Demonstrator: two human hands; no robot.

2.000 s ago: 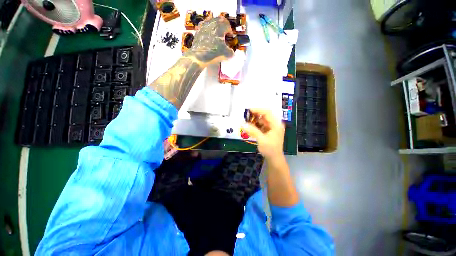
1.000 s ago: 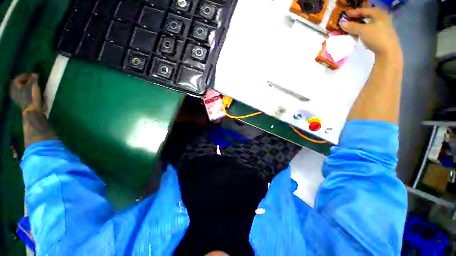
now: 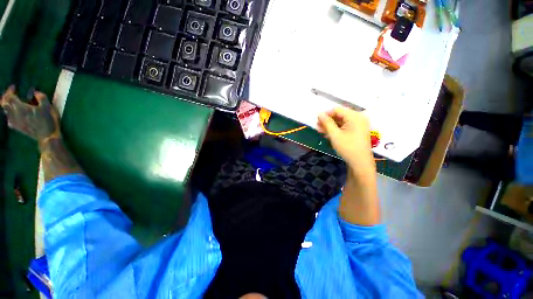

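My left hand [image 3: 34, 120] is at the far left over the green surface, thumb and fingers spread. A small dark spot shows between them; I cannot tell if it is a held part. My right hand [image 3: 349, 133] is over the front of the white machine bed, fingers curled; no part shows, but the palm side is hidden. A black unit [image 3: 401, 28] lies at the orange fixtures, overlapping the white and pink pad [image 3: 400, 51] on the nearer orange block [image 3: 383, 58]. The black tray [image 3: 137, 75] holds square parts with pale rings; several pockets are empty.
A red button [image 3: 374, 139] is beside my right hand. A red-and-white packet [image 3: 250, 120] and yellow connector [image 3: 265, 115] are at the bench edge. Teal tools [image 3: 445, 14] lie behind. A brown carton [image 3: 435, 169] stands right of the machine. A person's sleeve shows far right.
My right hand has come back from the orange fixtures to the front of the bed. The black unit now shows uncovered there. My left hand stays far left, its fingers more spread.
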